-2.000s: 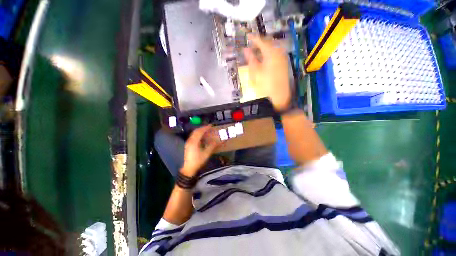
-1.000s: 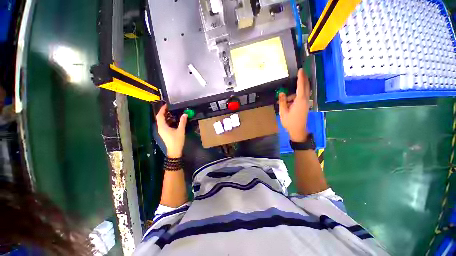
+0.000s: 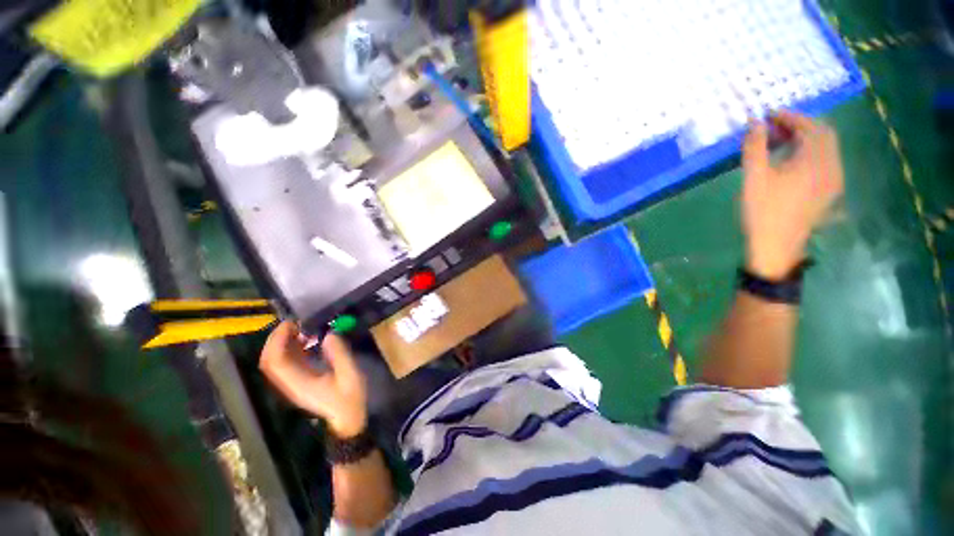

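My left hand (image 3: 316,379) is at the machine's front left corner, thumb beside the left green button (image 3: 343,324), fingers apart. My right hand (image 3: 792,194), blurred, is at the near right edge of the large blue tray (image 3: 669,180), fingertips by its rim; whether it holds a part is unclear. Dense rows of white parts (image 3: 649,73) fill most of the tray. A few white parts (image 3: 423,316) lie together on the brown cardboard flap (image 3: 473,311). White lumpy wrapping (image 3: 277,128) hides part of the metal tooling.
The grey bed (image 3: 277,215) carries a loose white stick (image 3: 334,251) and a pale yellow pad (image 3: 435,198). The right green button (image 3: 501,229) and red stop button (image 3: 423,280) are on the front panel. Yellow-black posts (image 3: 506,79) flank the machine. A small blue bin (image 3: 586,281) lies below the tray.
My right hand has left the right green button and moved right to the tray. My left hand remains near the left button. The view has turned and shifted right; white wrapping shows over the bed.
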